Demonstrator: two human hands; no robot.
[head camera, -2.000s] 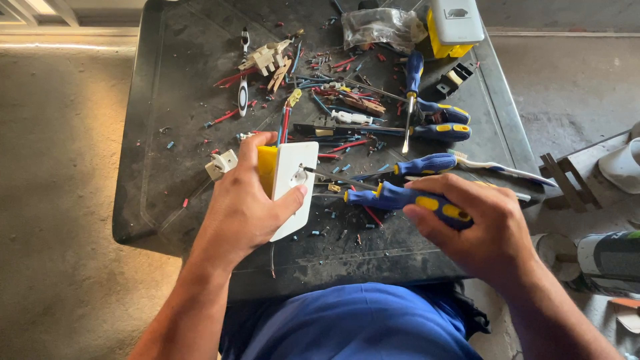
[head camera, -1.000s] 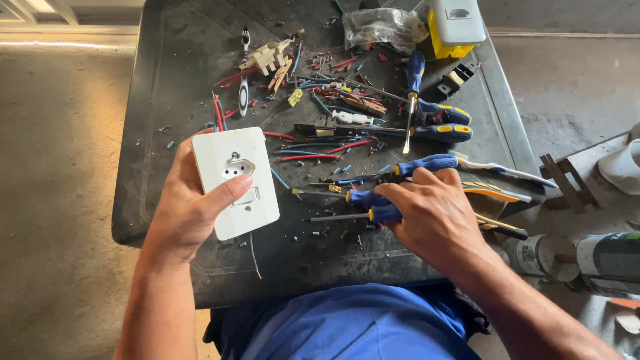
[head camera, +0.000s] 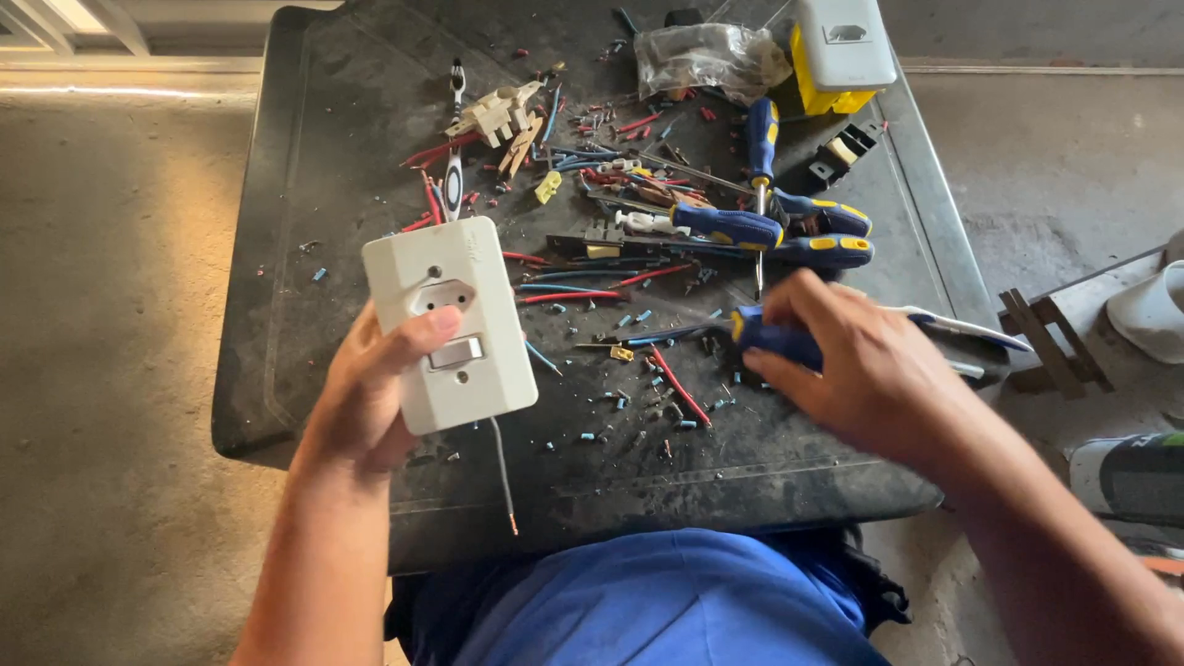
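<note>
My left hand (head camera: 379, 370) holds a white wall plate (head camera: 490, 370) upright, its thumb on the socket (head camera: 442, 300) just above a rocker switch (head camera: 455, 352). Two screws show in the plate's face. Below it hangs a grey wire (head camera: 503, 472) with a bare copper end, and red wires rise behind its top edge. At the right, my right hand (head camera: 832, 356) is around blue-and-yellow tool handles (head camera: 777, 340); a blurred shaft points left from them. How many tools it grips cannot be told. Another blue-handled screwdriver (head camera: 726, 225) lies just above that hand.
Cut wires (head camera: 573, 296), insulation bits and a yellow terminal piece (head camera: 548, 188) litter the dark table (head camera: 314, 166). Farther back are a toothbrush (head camera: 453, 180), a clear plastic bag (head camera: 712, 57), a white-and-yellow box (head camera: 846, 55) and an upright-lying screwdriver (head camera: 761, 139). A white bucket (head camera: 1152, 310) stands off the right side.
The plate, edge-on with tools at it two seconds ago, now faces the camera. My right hand has moved off it to the right. A screwdriver now lies across the tools in the middle.
</note>
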